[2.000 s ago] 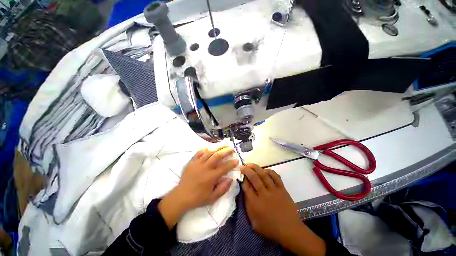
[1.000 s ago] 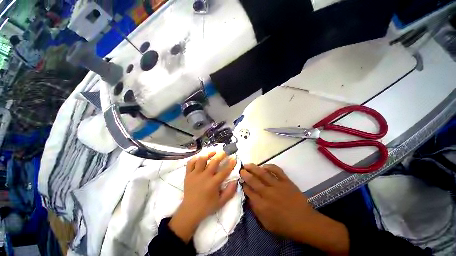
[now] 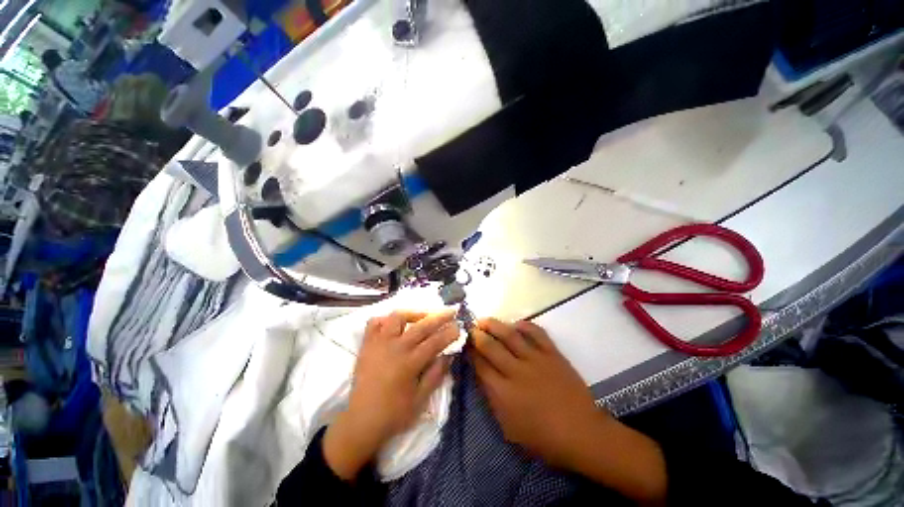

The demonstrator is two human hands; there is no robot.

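Observation:
The white padded piece (image 3: pixel 401 451) lies under my left hand (image 3: pixel 396 381), whose fingers are bent and press on it left of the seam. My right hand (image 3: pixel 530 391) holds the edge of the dark checked fabric (image 3: pixel 471 451), fingertips at the seam edge (image 3: pixel 464 322) just in front of the presser foot (image 3: pixel 451 289). The seam edge runs between the two hands. The needle is too small to make out. The dark fabric hangs down toward my lap between my forearms.
The sewing machine head (image 3: pixel 327 129) spans the top, with black strips (image 3: pixel 555 109) over its arm. Red-handled scissors (image 3: pixel 684 282) lie right of the needle area on the bed plate (image 3: pixel 634 228). Stacked cut pieces (image 3: pixel 164 287) are at left. A ruler strip (image 3: pixel 684 381) edges the table.
The camera view has swung, shifting the machine left and tilting it. The white piece's front edge now sits closer to the presser foot. Both hands are slightly nearer the foot.

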